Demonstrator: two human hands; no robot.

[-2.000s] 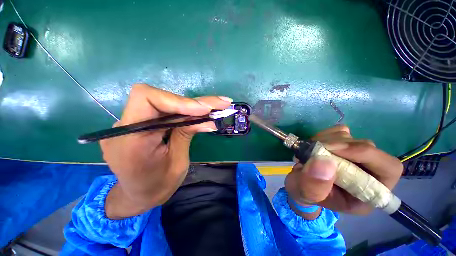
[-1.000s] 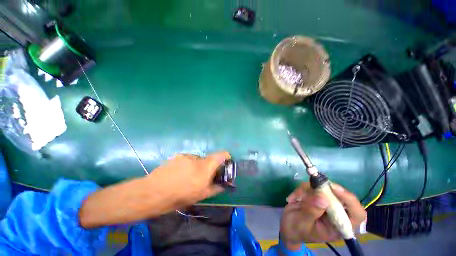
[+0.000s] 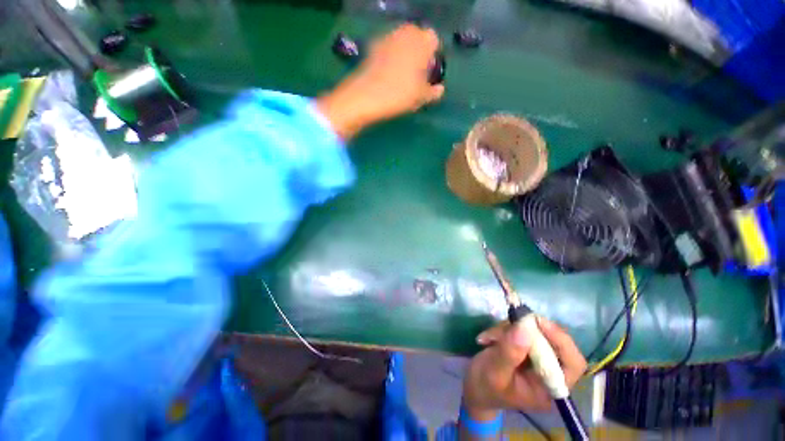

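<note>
My left hand (image 3: 392, 73) is stretched out to the far side of the green mat, slightly blurred. Its fingertips are around a small black watch case (image 3: 437, 69), mostly hidden by the fingers; whether it touches the mat I cannot tell. My right hand (image 3: 525, 370), near the front edge, holds the soldering iron (image 3: 540, 351) by its cream grip, its metal tip pointing up and left over the mat, touching nothing. The solder wire (image 3: 291, 326) curves over the front edge, its further part hidden under my left sleeve. No tweezers can be made out.
More black cases lie at the far side (image 3: 347, 46). A brown tub (image 3: 508, 157) stands at centre right, beside a black fan (image 3: 585, 215) with cables. The solder spool (image 3: 138, 86) and a plastic bag with white pieces (image 3: 82, 185) are at left. A black tray (image 3: 658, 400) is below the bench edge.
My left hand has moved from the front of the mat to the far side with the case. My right hand and the iron stay near the front. The view has shifted, showing more of the far side.
</note>
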